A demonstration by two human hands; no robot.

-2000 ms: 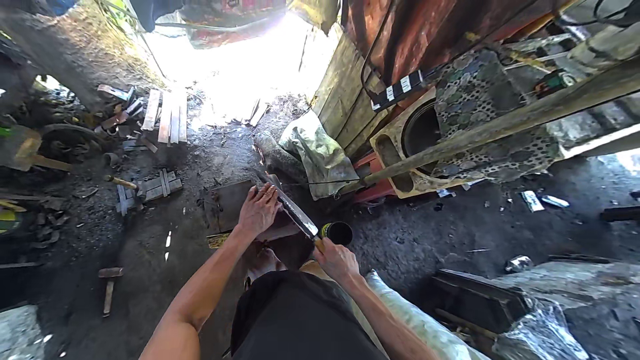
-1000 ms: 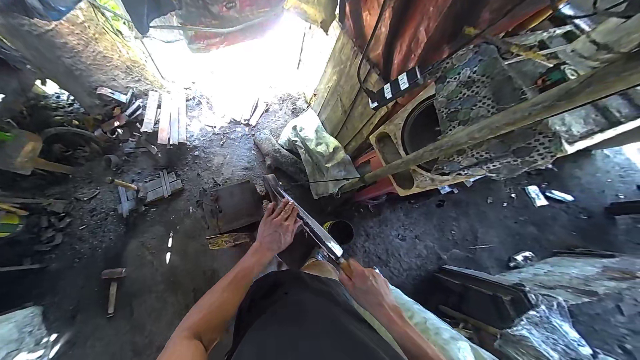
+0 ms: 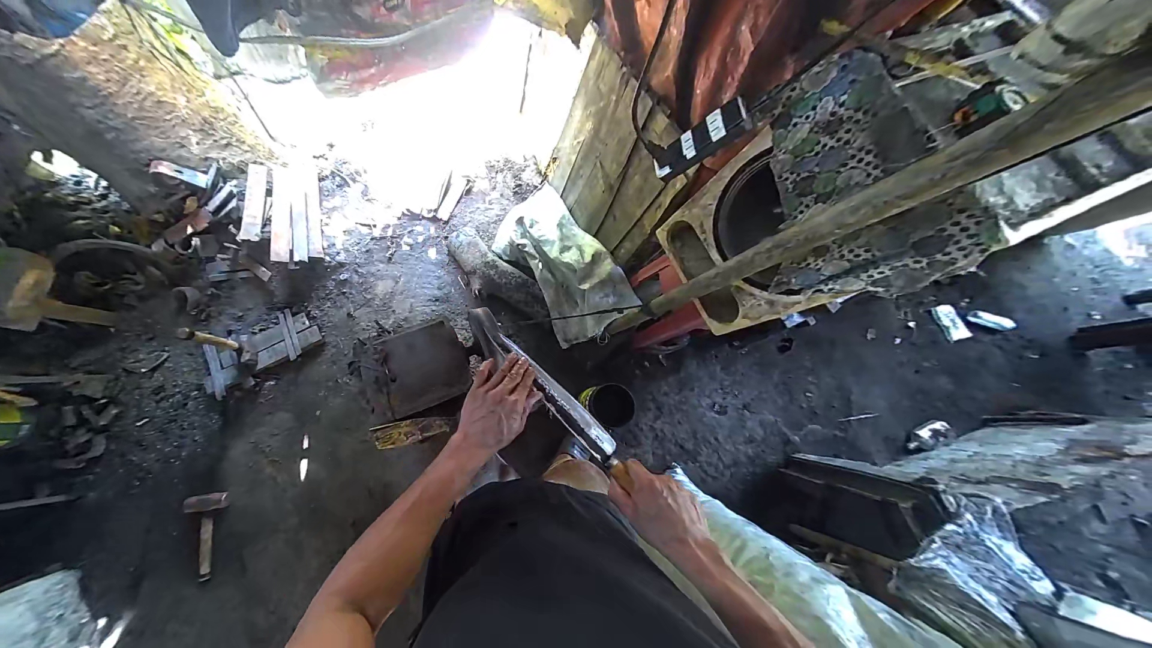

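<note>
A long metal blade [image 3: 562, 396] slants across the middle of the head view, its curved dark far end pointing up and left. My right hand [image 3: 659, 506] is closed around its wooden handle [image 3: 621, 475] at the lower right end. My left hand [image 3: 497, 403] lies flat with fingers stretched on the upper part of the blade; its palm side is hidden. Just right of the blade stands a dark round container [image 3: 607, 405] with a yellow edge. Left of my left hand is a dark square metal block or plate [image 3: 426, 367] on the ground.
A hammer [image 3: 206, 533] lies at the lower left. Wooden slats [image 3: 294, 216] and a small wooden piece with a handle [image 3: 279, 344] lie further up. A wooden pole [image 3: 864, 184] crosses the right side over a frame with a round opening [image 3: 720, 243]. A pale sack [image 3: 792, 567] lies beside my right arm.
From two seconds to one second ago, my left hand moved right and down along the blade, and my right hand moved slightly right and down. Both hands stay on the tool.
</note>
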